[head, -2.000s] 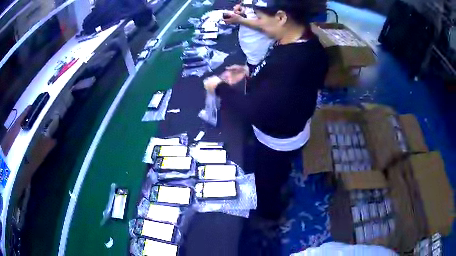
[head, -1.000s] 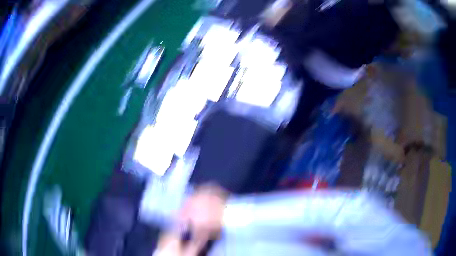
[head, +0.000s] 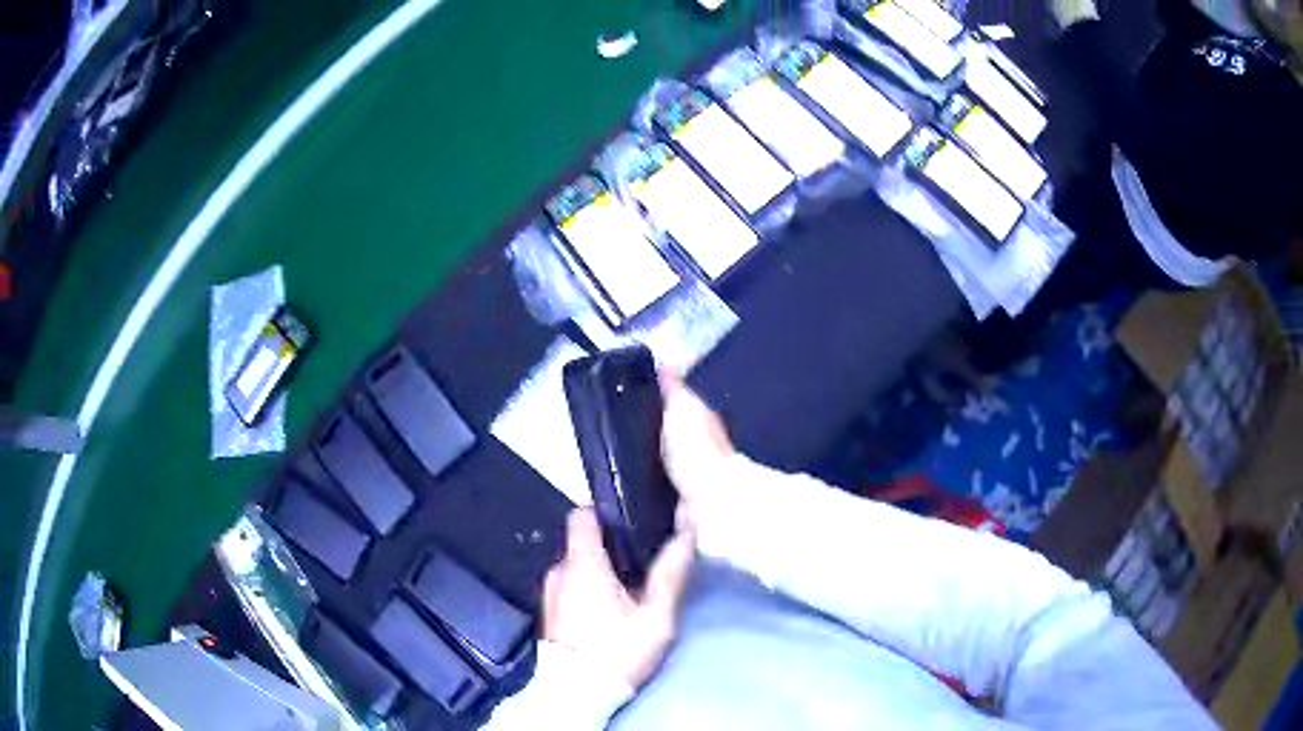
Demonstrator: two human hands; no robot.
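My left hand (head: 607, 607) and my right hand (head: 693, 443) hold a black slab (head: 623, 450) between them, low over the bench. A lengthwise seam shows on the slab; I cannot tell whether it is fully closed. My left hand is at its lower end, my right hand along its right side. A whitish bubble bag (head: 543, 417) lies flat beside and partly under it. Open units (head: 615, 257) with white faces, yellow bands and green ends lie in a curved row on bubble bags above. Dark shells (head: 419, 414) lie in two groups on the mat at left.
A green conveyor (head: 357, 186) with a pale rail runs along the left, carrying a bagged open unit (head: 267, 366). A white machine (head: 215, 686) stands at lower left beside a plastic-covered strip (head: 272, 586). Another person's dark clothing (head: 1215, 157) is at upper right. Open cartons (head: 1143, 500) stand on the blue floor.
The view has swung down and left, bringing the dark shells and machine into view. My hands, absent two seconds ago and blurred one second ago, now clearly hold the black slab.
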